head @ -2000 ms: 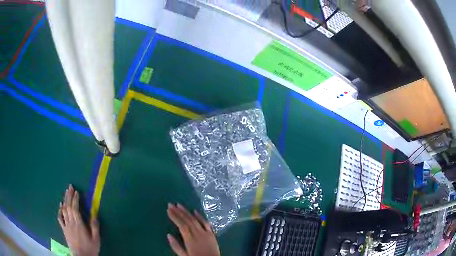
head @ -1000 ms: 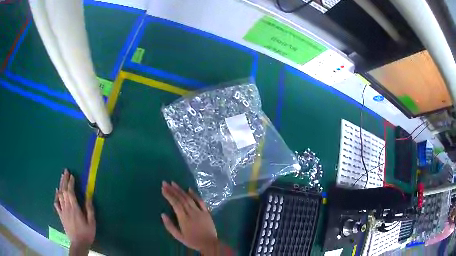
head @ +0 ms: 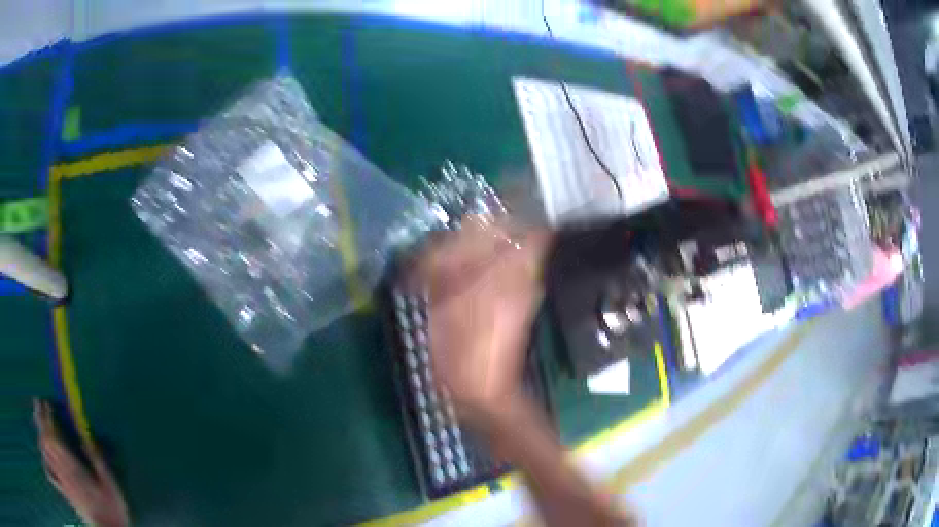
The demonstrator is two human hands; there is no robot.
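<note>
My right hand (head: 479, 299) is blurred and reaches over the black parts tray (head: 424, 412), its fingers near the pile of loose small metal parts (head: 458, 196). Whether it holds any part cannot be told. The tray's left columns hold silvery pieces; my hand and forearm hide much of the rest. The clear plastic bag of small metal parts (head: 257, 206), with a white label, lies left of the pile, its narrow end towards it. My left hand (head: 82, 473) rests at the lower left on the green mat, empty, partly cut off by the bottom edge.
A white parts tray (head: 592, 149) lies behind, with a dark cable across it. A black fixture (head: 607, 299) stands right of my right hand. A dark tray (head: 700, 124) lies at the back right. A cream post (head: 31, 270) ends at the left edge. Pink shows at far right (head: 880, 276).
My right hand has moved right from the bare mat to over the black tray and the loose parts. My left hand stays on the mat. The view has swung to the right and is blurred.
</note>
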